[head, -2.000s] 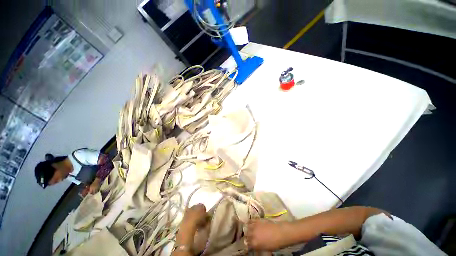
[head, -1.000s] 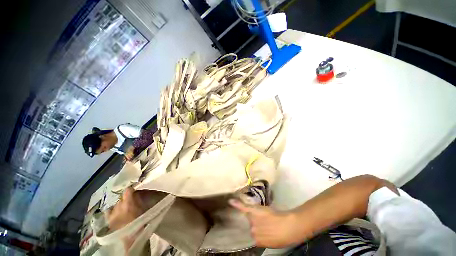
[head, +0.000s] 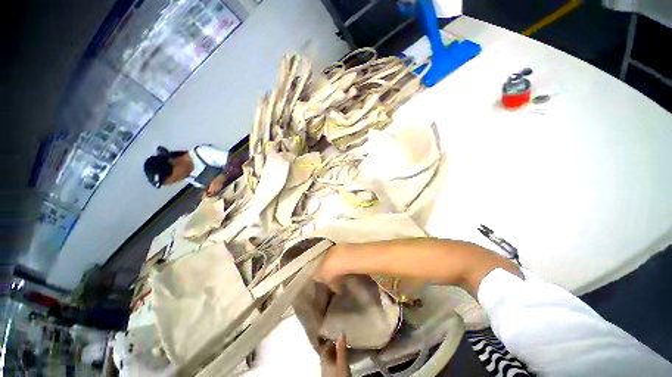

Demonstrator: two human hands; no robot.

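A floppy beige tote bag (head: 359, 322) lies in front of me at the bottom centre, with its darker inside showing. My right hand (head: 329, 271) reaches across from the right and is partly inside the bag's cloth; its fingers are hidden. My left hand (head: 335, 358) is at the bottom edge, mostly cut off, with its fingertips at the edge of the bag; its hold is unclear. Beige straps (head: 276, 302) run beside the hands. Thread snips (head: 499, 241) lie on the white table to the right.
A tangled pile of beige bags (head: 295, 118) fills the table's centre and left. A red container (head: 516, 90) with a dark top and a small flat piece (head: 541, 99) stand at the back right of the white table (head: 582, 169). Behind are a blue stand (head: 448, 60) and another person (head: 188, 168).
The bag has turned and dropped lower, and its wide mouth is no longer spread. My right hand has moved left into it; my left hand has moved down to the bottom edge. The view has shifted.
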